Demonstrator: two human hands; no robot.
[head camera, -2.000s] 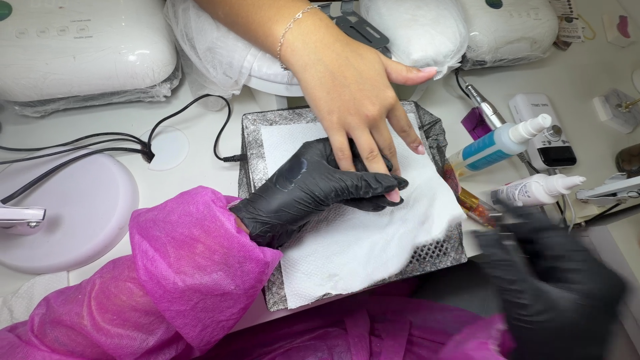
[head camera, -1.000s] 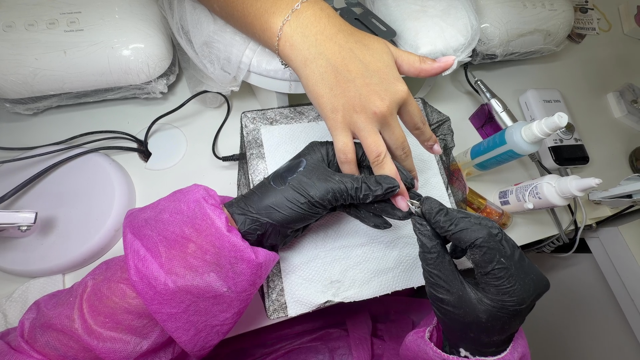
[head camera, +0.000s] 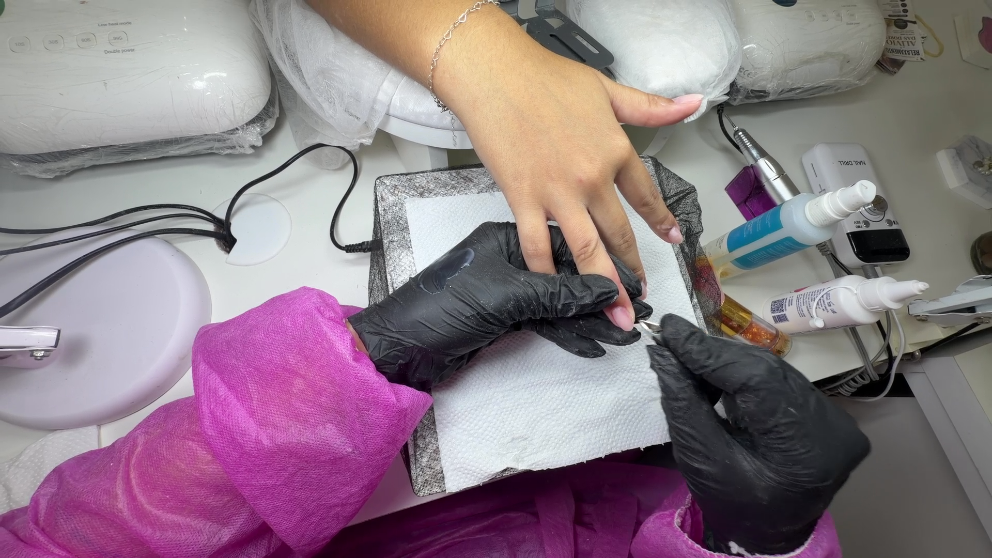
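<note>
My left hand (head camera: 496, 298), in a black glove, grips a finger of another person's hand (head camera: 566, 147), its thumb lying close to the fingertip. That hand reaches in from the top, palm down, with a chain bracelet (head camera: 440, 54) at the wrist. My right hand (head camera: 748, 418), also gloved in black, pinches a small metal nail tool (head camera: 651, 326); its tip is beside the held fingertip, and most of it is hidden by my fingers. Below the hands lies a white paper towel (head camera: 542, 418) on a dust collector wrapped in black mesh (head camera: 395, 203).
To the right are a blue-labelled spray bottle (head camera: 783, 232), a white squeeze bottle (head camera: 841, 302), a glitter-filled bottle (head camera: 752, 325) and a nail drill unit (head camera: 856, 201) with its handpiece (head camera: 763, 167). A round lamp base (head camera: 101, 333) and black cables (head camera: 186, 217) are at left. Plastic-wrapped nail lamps (head camera: 132, 77) stand behind.
My right hand has moved left from the bottles at the right to the held fingertip, bringing the metal tool there. My left hand keeps its grip on the other person's finger.
</note>
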